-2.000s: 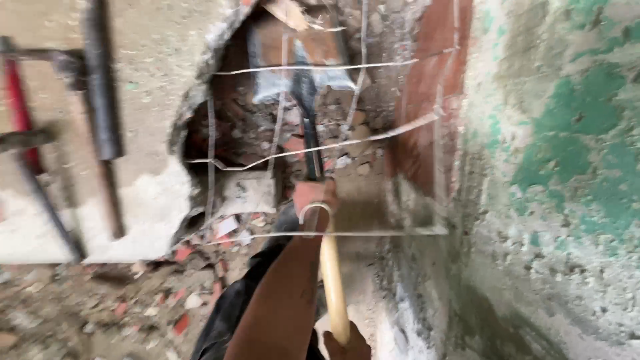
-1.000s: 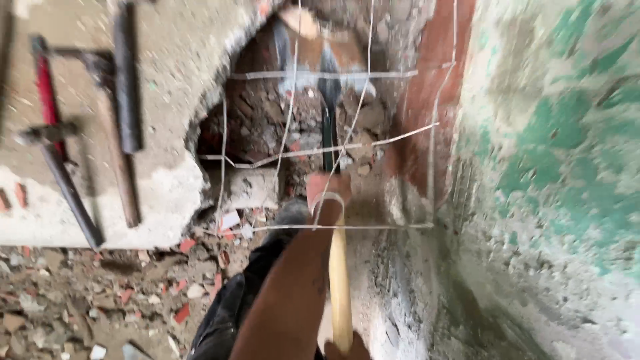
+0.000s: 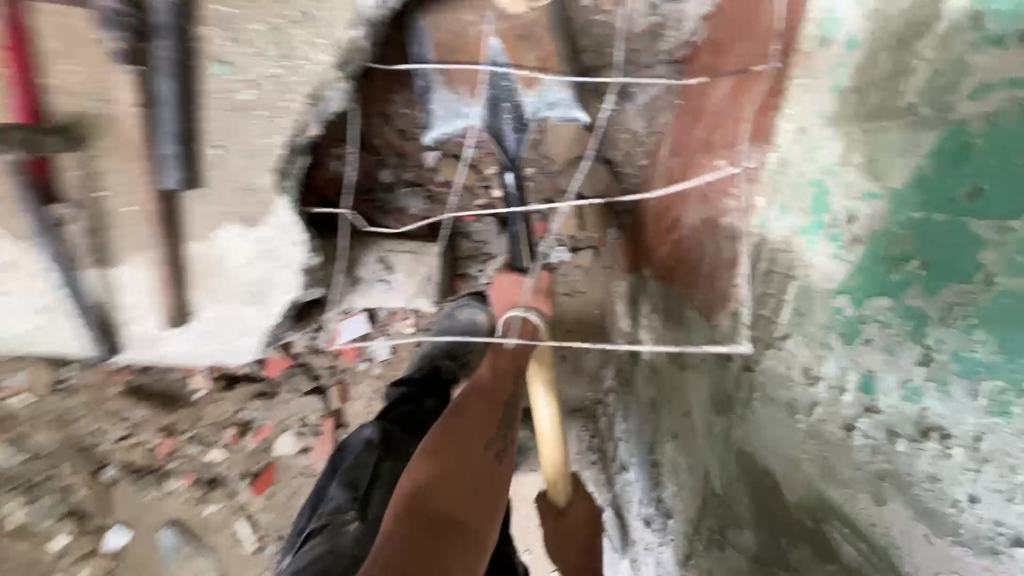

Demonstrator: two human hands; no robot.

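My left hand is closed around the front of a long-handled shovel, near the black metal socket, with a pale band at the wrist. Lower down, my right hand grips the rear end of its pale wooden handle. The shovel's worn brown blade, whitish along its shoulders, points away into a broken-edged hole with rubble. A wire grid lies across the view in front of the shovel, and its wires cross over my left wrist. The blade's far edge is hidden or outside the view.
Blurred hammers and other tools, one with a red handle and one a dark metal bar or tube, lie on the concrete slab at left. Brick rubble covers the lower left. My boot is beside the shovel; a peeling green wall stands at right.
Both hands have kept hold of the shovel. More of my right hand shows at the handle's rear end than one second ago. The view has shifted a little.
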